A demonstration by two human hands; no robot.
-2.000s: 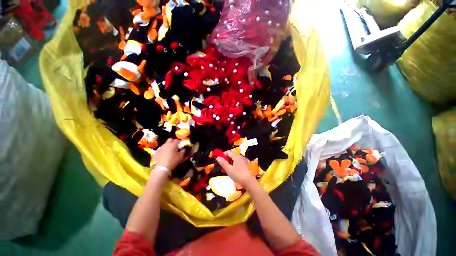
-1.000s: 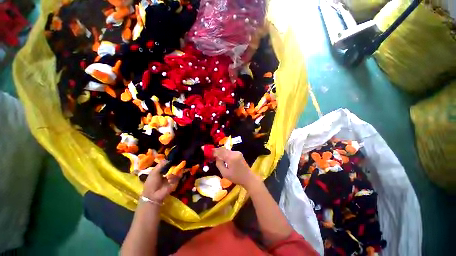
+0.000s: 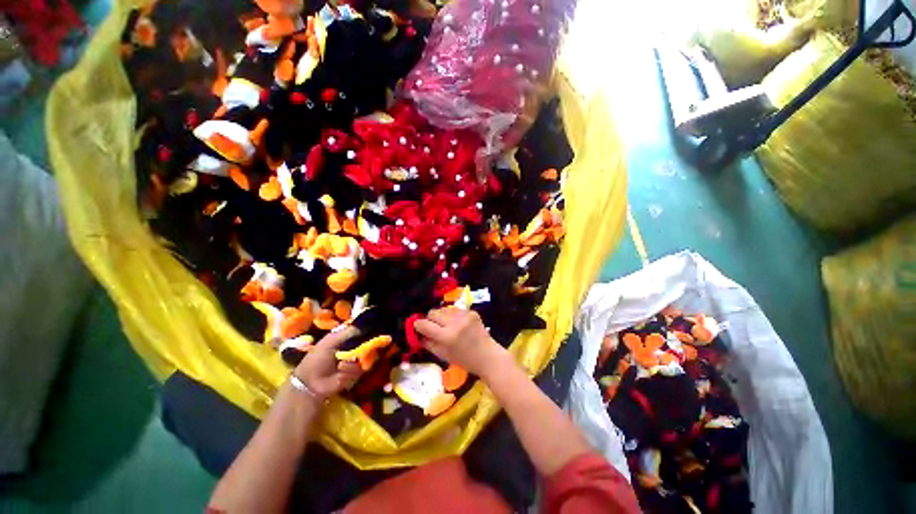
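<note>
My left hand (image 3: 329, 363) holds a black plush toy with an orange and pale part (image 3: 364, 349) at the near side of the yellow sack (image 3: 181, 313). My right hand (image 3: 452, 335) pinches a small red accessory (image 3: 413, 333) against the black toy. The toy's black body blends into the pile, so its outline is unclear. A heap of red accessories with white dots (image 3: 417, 186) lies in the middle of the pile. A white and orange toy part (image 3: 420, 386) lies just below my right hand.
A clear plastic bag of red accessories (image 3: 482, 70) lies on the pile. A white sack of toys (image 3: 781, 402) stands at right. A hand truck or scale (image 3: 728, 115) and full yellow sacks (image 3: 846, 136) stand at upper right. A pale sack (image 3: 40, 301) is at left.
My hands, first low in the pile, now hold the toy and red piece between them. Since one second ago the red piece looks more stretched out, and the view has shifted slightly.
</note>
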